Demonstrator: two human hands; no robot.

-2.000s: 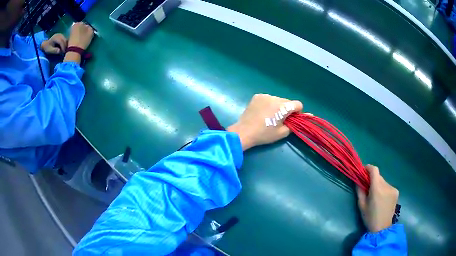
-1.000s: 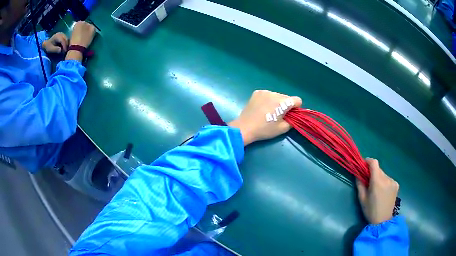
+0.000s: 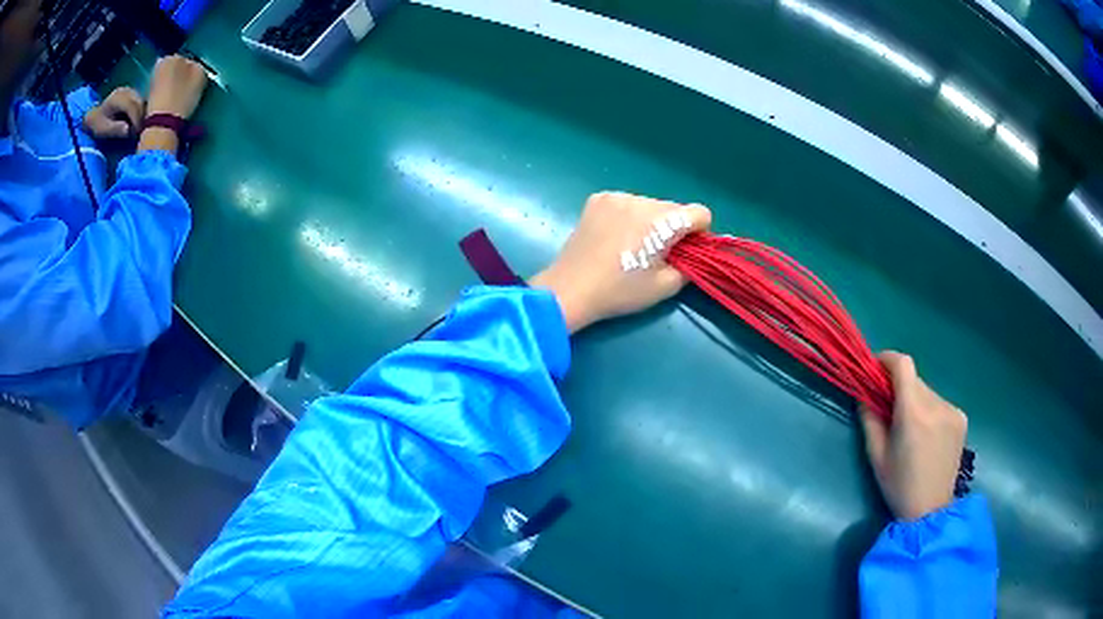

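Observation:
A thick bundle of thin red wires [image 3: 786, 302] is held above the green bench and bows upward between my hands. My left hand [image 3: 619, 260] is closed around its left end. A row of small white connectors [image 3: 654, 242] shows along the left hand's fingers. My right hand [image 3: 916, 441] grips the other end at the lower right; the wire ends inside it are hidden. Thin dark lines, wires or shadow, show below the bundle. A maroon wrist strap [image 3: 490, 256] sticks out at my left wrist.
A green glossy bench [image 3: 677, 484] has a white strip [image 3: 774, 115] across it. A grey tray [image 3: 317, 55] of black parts stands at the upper left. A neighbour in a blue smock [image 3: 85, 278] works at the left. Clear plastic and a dark tab [image 3: 547, 516] lie at the near edge.
Both hands and the bundle sit slightly higher in the picture, and the left hand slightly further left. The bench and tray have also shifted in view. The grip on both ends looks unchanged.

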